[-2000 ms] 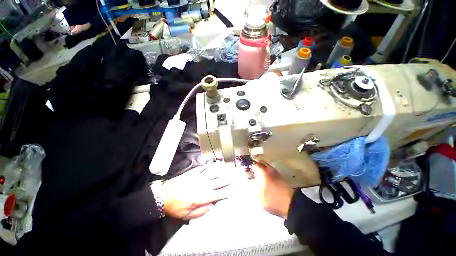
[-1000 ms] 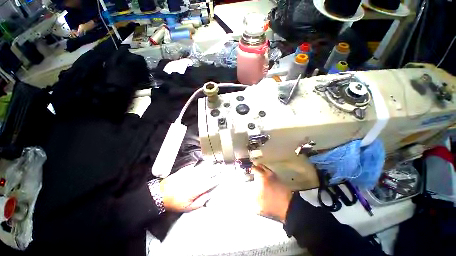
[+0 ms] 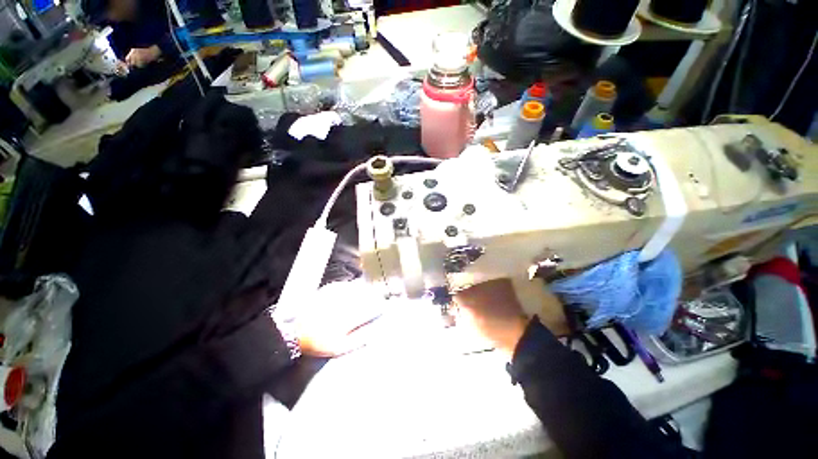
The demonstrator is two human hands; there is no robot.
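Observation:
The cream sewing machine [image 3: 556, 202] stands in front of me, its needle area washed out by glare. Black cloth [image 3: 170, 305] spreads wide left of the head and over the table's left side. My left hand [image 3: 336, 323] lies flat on the cloth just left of the needle area, fingers toward the foot, partly lost in glare. My right hand [image 3: 489, 314] is beside the presser foot [image 3: 441, 305], under the head; its fingertips are blown out. What the fingers grip, and the cloth edge, cannot be made out.
A white lamp stick [image 3: 307, 269] hangs left of the head. Black-handled scissors [image 3: 610, 350], a purple pen [image 3: 648, 359], a light blue tassel [image 3: 628, 291] and a clear tray [image 3: 709, 327] are at right. A pink flask [image 3: 447, 116] and thread cones [image 3: 527, 124] stand behind. Another person's hand [image 3: 141, 57] shows far left.
My left hand has shifted slightly up and closer to the lamp. My right hand has moved up a little, nearer the head's underside. The view has shifted slightly.

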